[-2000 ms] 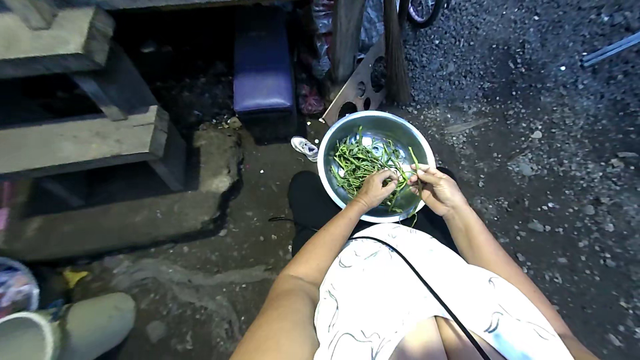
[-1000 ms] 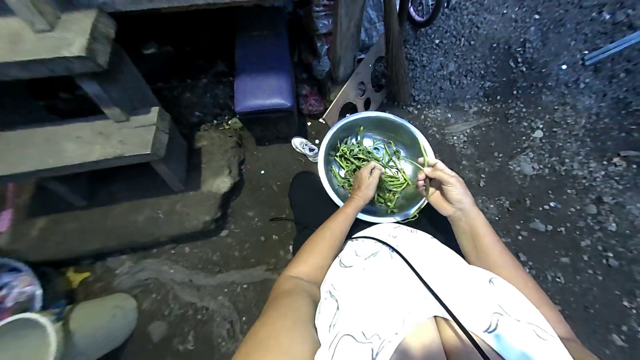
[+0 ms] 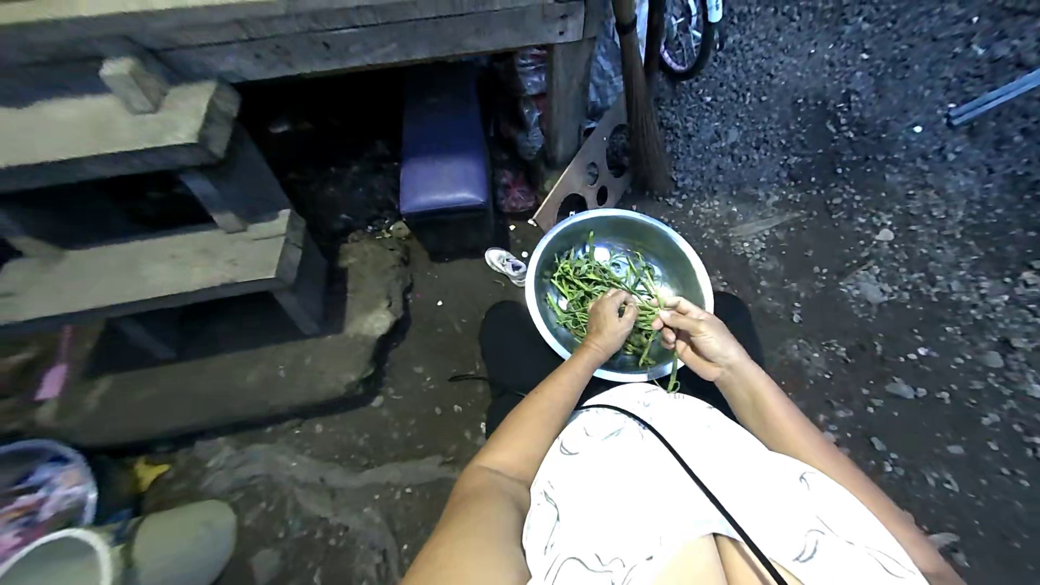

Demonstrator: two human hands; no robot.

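Observation:
A round metal basin (image 3: 536, 313) rests on my lap, holding a loose heap of green stems with leaves (image 3: 581, 280). My left hand (image 3: 611, 321) is over the middle of the heap with its fingers curled against the stems; whether it grips any is hidden. On the basin's right side my right hand (image 3: 697, 335) pinches green stems between thumb and fingers, close to the left hand. One strand hangs over the basin's near rim, below my right hand.
Wooden steps (image 3: 154, 264) stand at the left. Beyond the basin are a purple padded bench (image 3: 445, 175), a white shoe (image 3: 505, 266), a board with round holes (image 3: 581, 175) and a broom (image 3: 643, 122). Buckets (image 3: 175, 544) sit at the lower left.
My right hand has moved left and inward from the basin's right rim, nearer to my left hand. The left hand stays low over the heap, as a second ago.

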